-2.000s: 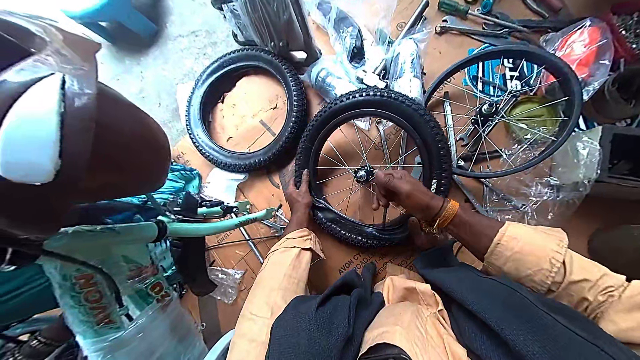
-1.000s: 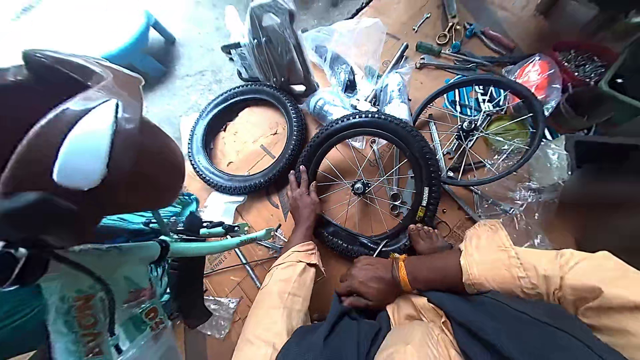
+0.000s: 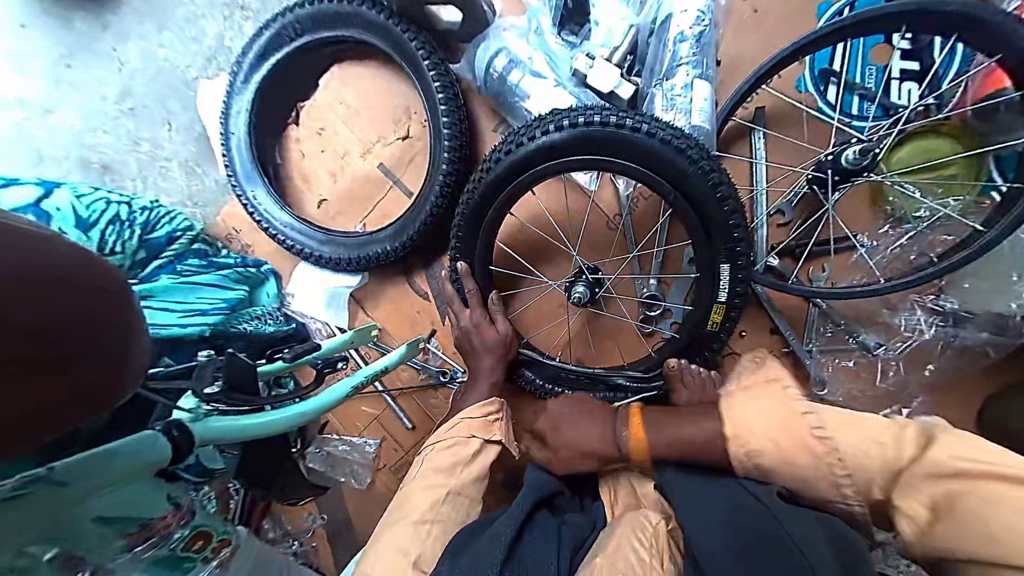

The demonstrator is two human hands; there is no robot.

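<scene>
A small spoked bicycle wheel with a knobby black tire lies in front of me, and its lower tire edge sits off the rim. My left hand rests on the tire's lower left side, fingers spread. My right hand is curled just below the wheel, near a thin metal tool at the tire's bottom edge; whether the fingers grip it is hidden. A bare foot presses against the tire's lower right. Touching or nearly touching the wheel at the upper left is a loose knobby tire.
At right lies a spoked rim without a tire, over wrenches and clear plastic. Plastic-wrapped parts lie beyond the wheel. A mint-green bicycle frame reaches in from the left. Cardboard covers the floor.
My right hand has moved from the wheel's hub area down to below its lower edge. The left hand stays on the tire's left side. The view is now closer to the wheel.
</scene>
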